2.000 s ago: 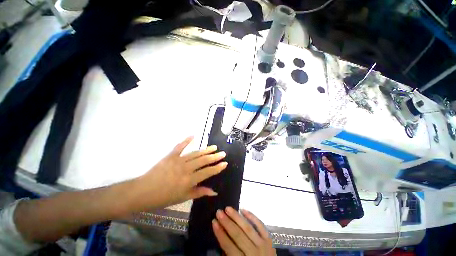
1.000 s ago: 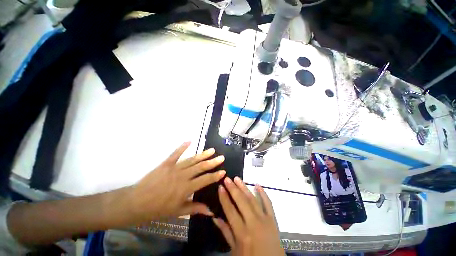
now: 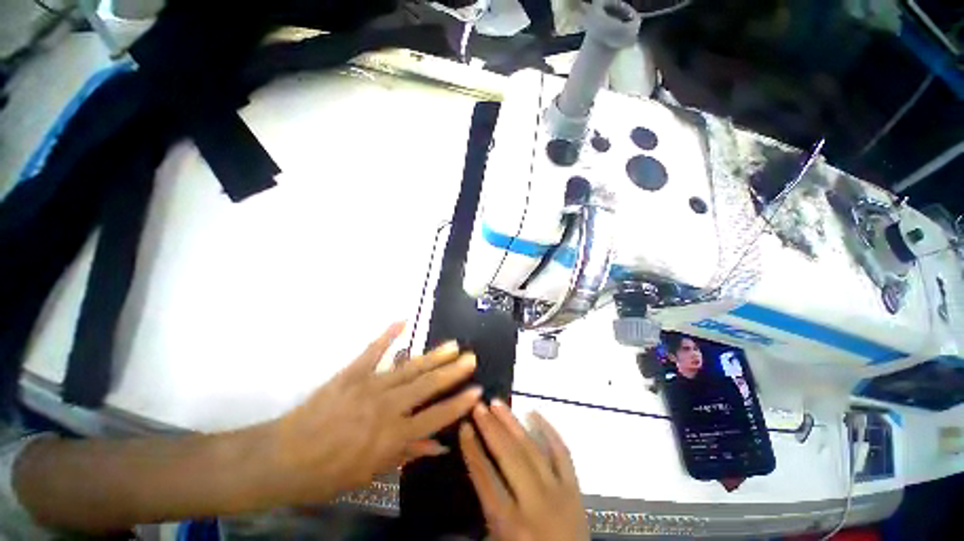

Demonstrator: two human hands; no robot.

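Observation:
A long black fabric strip (image 3: 465,328) runs from the table's front edge under the presser foot (image 3: 497,303) and out behind the sewing machine head (image 3: 592,201). My left hand (image 3: 370,412) lies flat on the strip's left side, fingers spread, fingertips in front of the presser foot. My right hand (image 3: 523,465) lies on the strip nearer the front edge, its fingertips close to my left fingertips. Both hands press on the strip from above and do not grasp it. The needle tip is too small to make out.
A pile of black pieces (image 3: 63,232) with trailing strip ends covers the left and back of the white table (image 3: 264,296). A smartphone (image 3: 719,423) showing a video lies in front of the machine arm. A grey post (image 3: 592,69) stands on the machine head. Measuring tape lines the front edge.
The strip has moved back under the presser foot, and more of it shows behind. My right hand moved up beside my left, then slightly back towards me. My left hand has shifted slightly towards me.

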